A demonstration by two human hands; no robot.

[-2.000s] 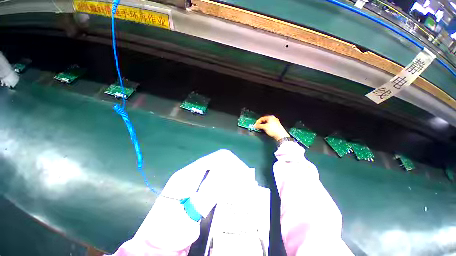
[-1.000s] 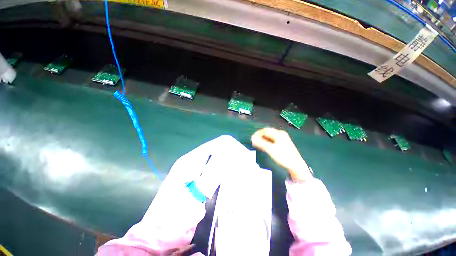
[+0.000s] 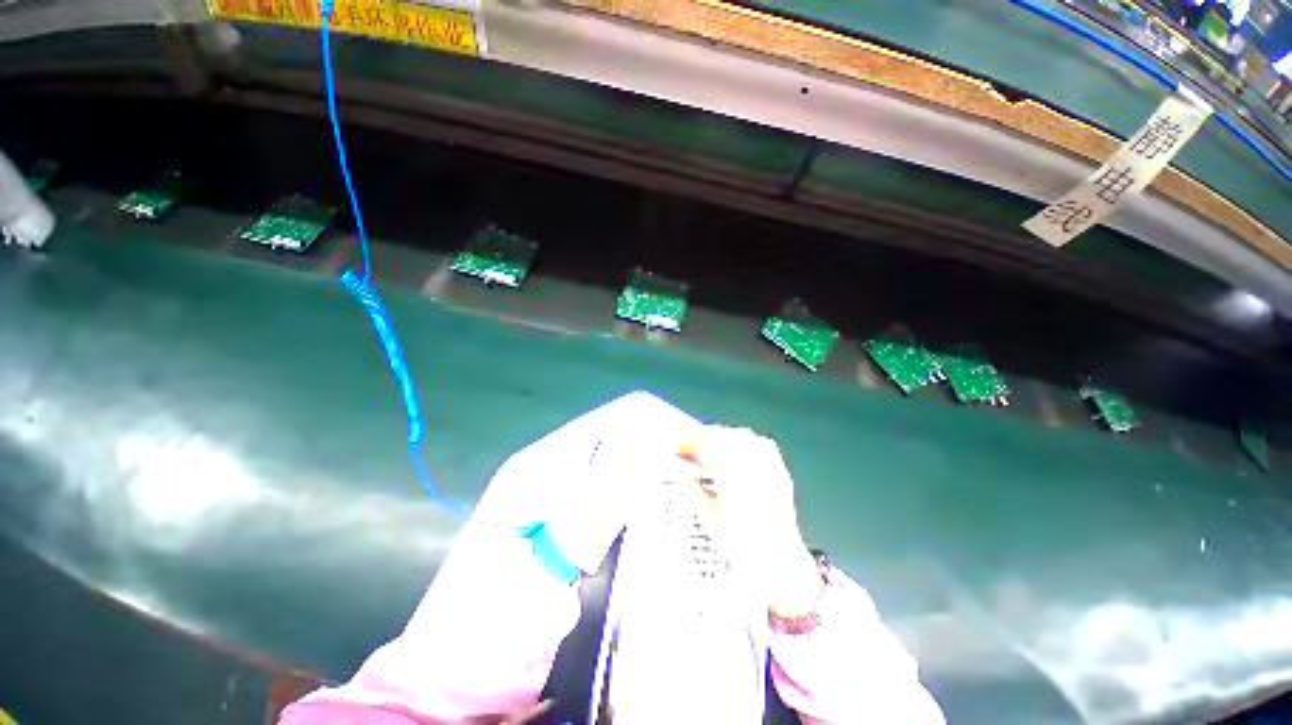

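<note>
Small green circuit boards (image 3: 652,302) lie spaced along the dark strip; two of them (image 3: 973,377) touch or nearly touch. My left hand (image 3: 609,451) is washed out to white and holds a long white sheet (image 3: 687,637) with rows of tiny dark marks. Its fingers are hard to make out. My right hand (image 3: 747,489) is over the sheet's upper end, beside my left hand. Its fingertips are overexposed, so whether they hold anything is unclear. A blue strap (image 3: 550,554) is around my left wrist.
A blue coiled cord (image 3: 393,366) hangs from the rail to my left wrist. The shiny green mat (image 3: 284,411) lies before the strip. A wood-edged rail (image 3: 709,82) with a yellow label (image 3: 354,20) and white tag (image 3: 1119,167) runs behind. Another person's pale hand or sleeve (image 3: 17,210) shows far left.
My right hand has moved from a board on the strip back to the white sheet beside my left hand. The boards have shifted left in the picture, and the camera view has also moved slightly.
</note>
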